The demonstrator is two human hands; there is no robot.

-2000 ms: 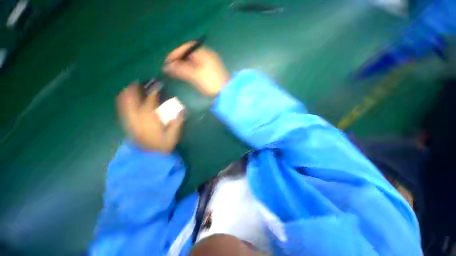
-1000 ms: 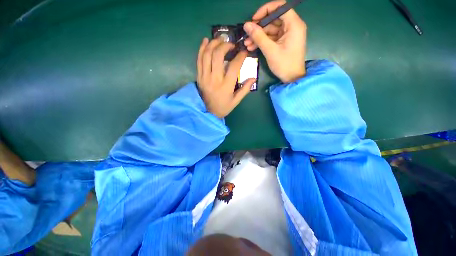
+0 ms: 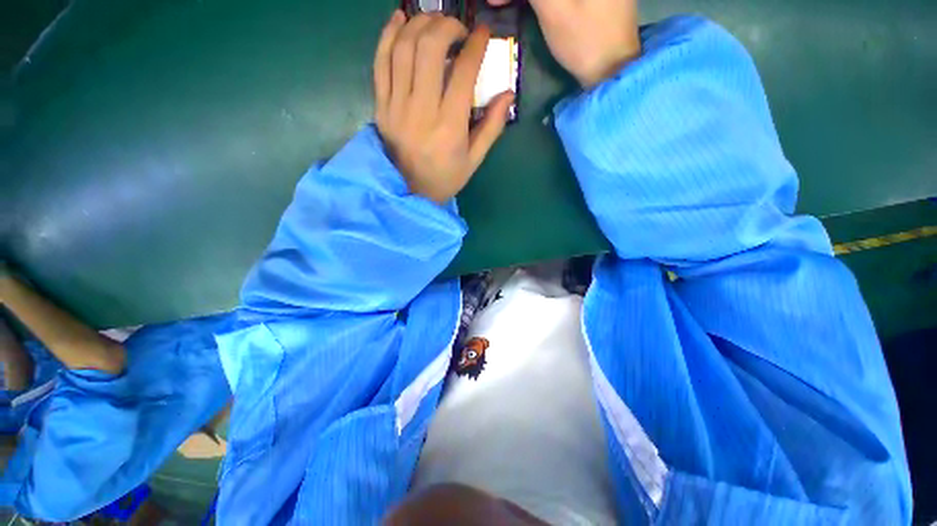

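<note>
A black phone unit with a white rectangle (image 3: 497,74) and a thin yellow edge lies on the green bench mat at the top centre. Another black unit (image 3: 429,6) with a silvery part is beside it, cut off by the top edge. My left hand (image 3: 437,103) lies over the units, fingers spread, with the thumb at the white rectangle's lower end. My right hand (image 3: 589,36) is at the top edge, just right of the units. Its fingers are mostly cut off, and no tool shows in it.
The green bench mat (image 3: 205,175) runs across the view, its near edge at my body. Another person's bare arm and blue sleeve (image 3: 134,385) are at the lower left. A yellow line (image 3: 886,240) crosses the floor at the right.
The view has shifted, so the hands and units sit higher and the right hand's fingers are cut off. The black tool it held and the loose one on the mat are out of view.
</note>
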